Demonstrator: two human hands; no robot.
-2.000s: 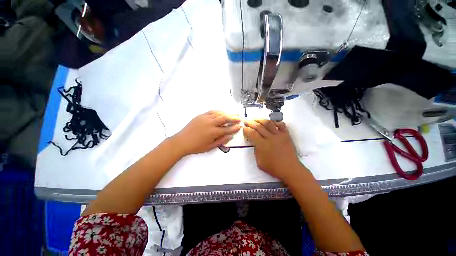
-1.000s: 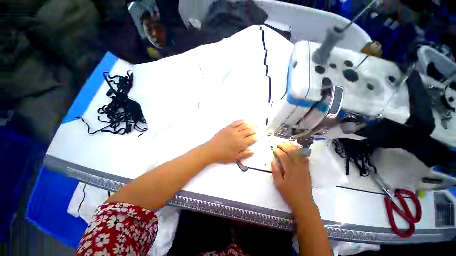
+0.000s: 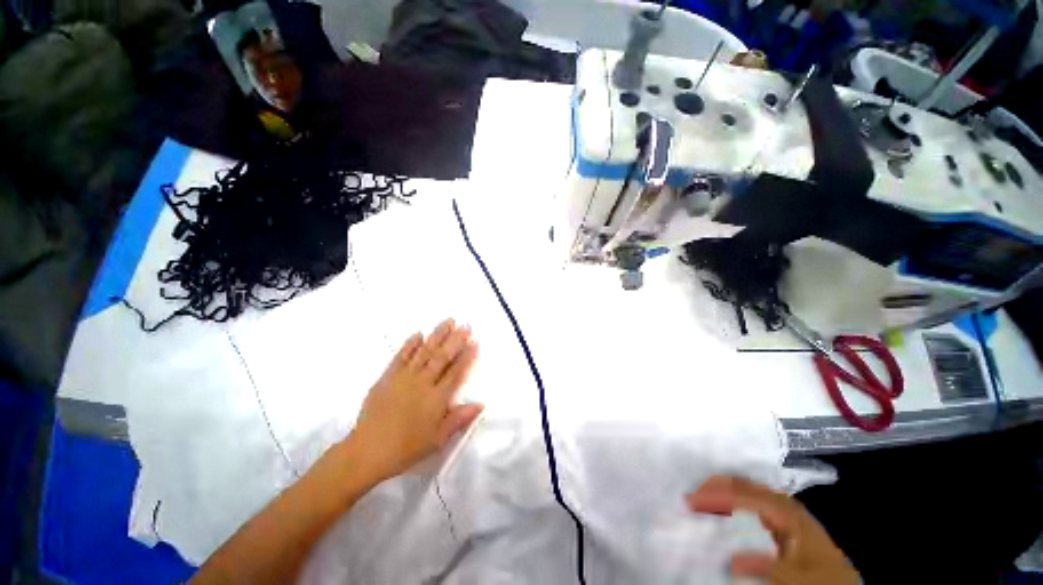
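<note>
A white fabric panel [image 3: 641,457] lies over the table and hangs over its front edge. A black cord [image 3: 522,338] runs down it in one long line, with fainter thin lines to its left. My left hand [image 3: 419,400] lies flat on the panel, left of the cord, fingers slightly spread. My right hand [image 3: 778,528] is above the panel's lower right part, blurred, with thumb and fingers apart and nothing seen in it. The sewing machine's needle area [image 3: 597,247] is behind the panel, away from both hands.
A large black cord pile [image 3: 269,246] sits at left, a smaller bundle [image 3: 738,274] right of the needle. Red-handled scissors [image 3: 858,383] lie at right. Black cloth strips [image 3: 823,211] drape the machine. A picture of a face [image 3: 265,63] is at back left.
Both hands have left the needle area and come towards me. The panel has moved out from under the machine head towards the front edge, showing its cord line and uncovering more of the cord pile.
</note>
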